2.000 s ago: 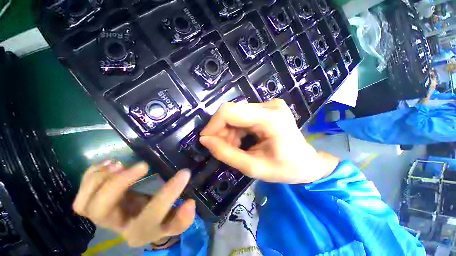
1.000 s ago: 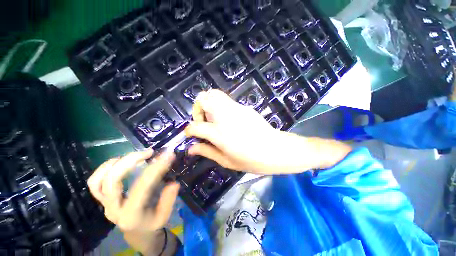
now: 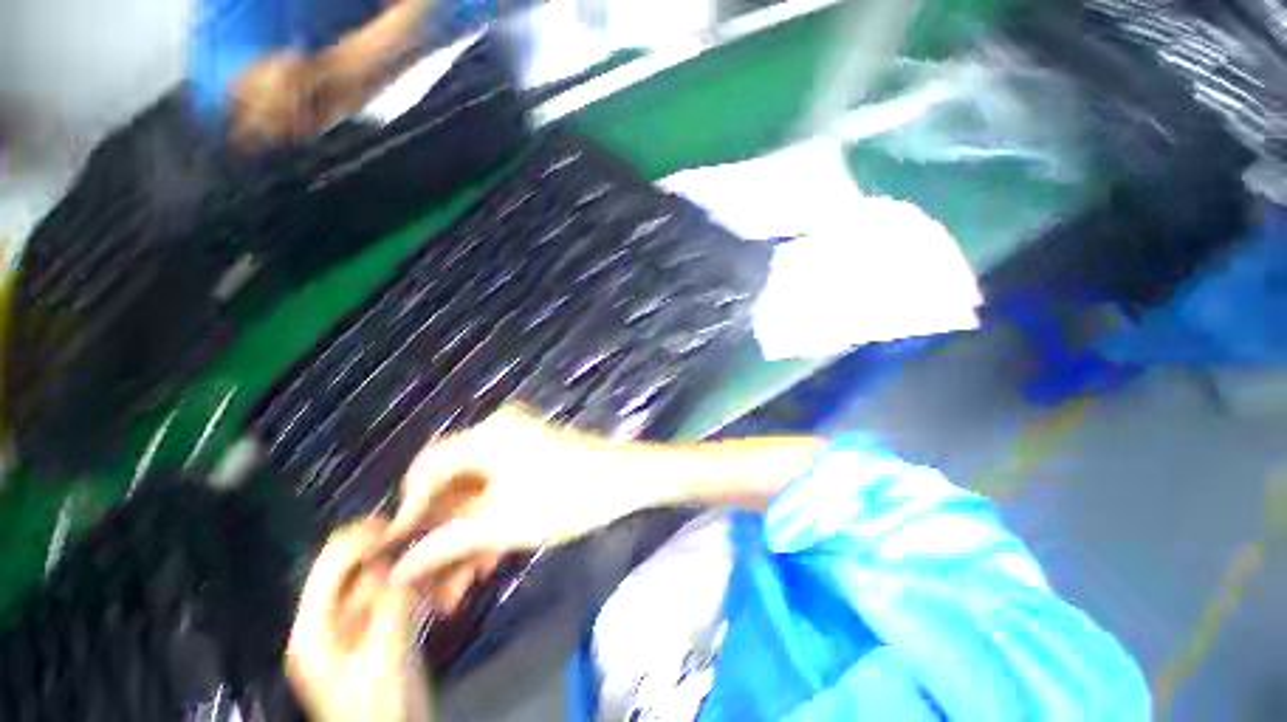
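Note:
The frame is strongly blurred. A black blister tray [image 3: 565, 268] with rows of square pockets lies on the green bench surface in front of me. My right hand [image 3: 508, 487] is over the tray's near part, fingers bent and fingertips drawn together. My left hand [image 3: 353, 621] is at the tray's near left edge, its fingertips meeting or nearly meeting those of my right hand. Blur and overlapping fingers hide whether anything small is held between them. The pocket contents under my hands are hidden.
White sheets [image 3: 861, 282] lie right of the tray, with a crumpled clear bag [image 3: 974, 127] beyond. Black tray stacks stand at near left [image 3: 155, 607], far left [image 3: 127, 282] and far right [image 3: 1171, 155]. Another person's hand [image 3: 282, 99] is across the bench.
The view has swung up and outward, showing the far bench and another person. The tray appears lower and blurred. My left hand, earlier apart with spread fingers, is now at my right hand's fingertips.

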